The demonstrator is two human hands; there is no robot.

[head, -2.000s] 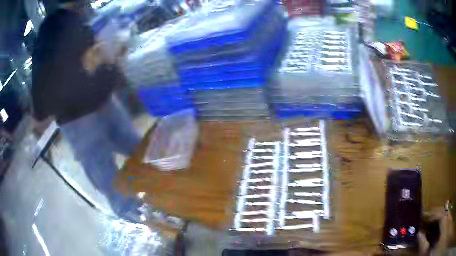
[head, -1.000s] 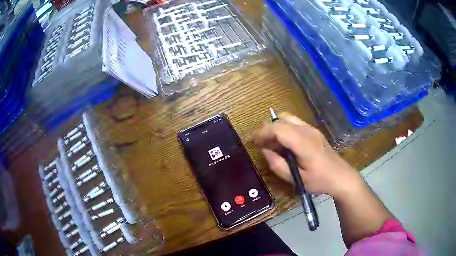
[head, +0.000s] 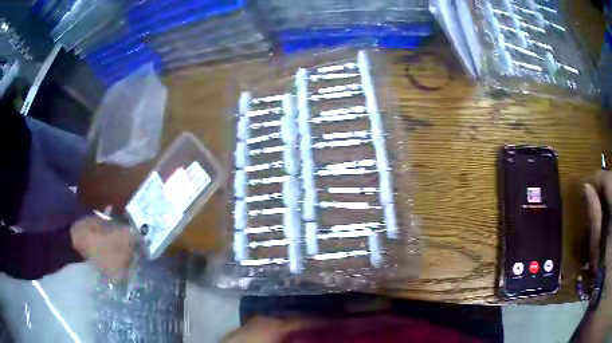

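Observation:
A clear blister tray (head: 406, 201) lies on the brown table with two columns of slim silvery rods crosswise between pale strips. A black phone (head: 530, 221) with a lit call screen lies right of it. My right hand (head: 596, 214) is at the right edge, partly cut off, holding a pen (head: 603, 161) whose tip shows above the fingers. My left hand (head: 258, 332) is blurred and cut off by the bottom edge below the tray; its fingers cannot be made out. A labelled clear box or lid (head: 176, 194) lies tilted at the table's left side.
Another person's hand (head: 104, 242) in a dark sleeve is beside the labelled box. A clear plastic tub (head: 132, 117) stands behind it. Tray stacks with blue layers (head: 355, 37) line the back. Another rod tray (head: 530, 47) and white paper (head: 457, 33) are at the back right.
The view has swung back left from the phone to the tray. The labelled box and the other person's hand now show at the left. My right hand still holds the pen.

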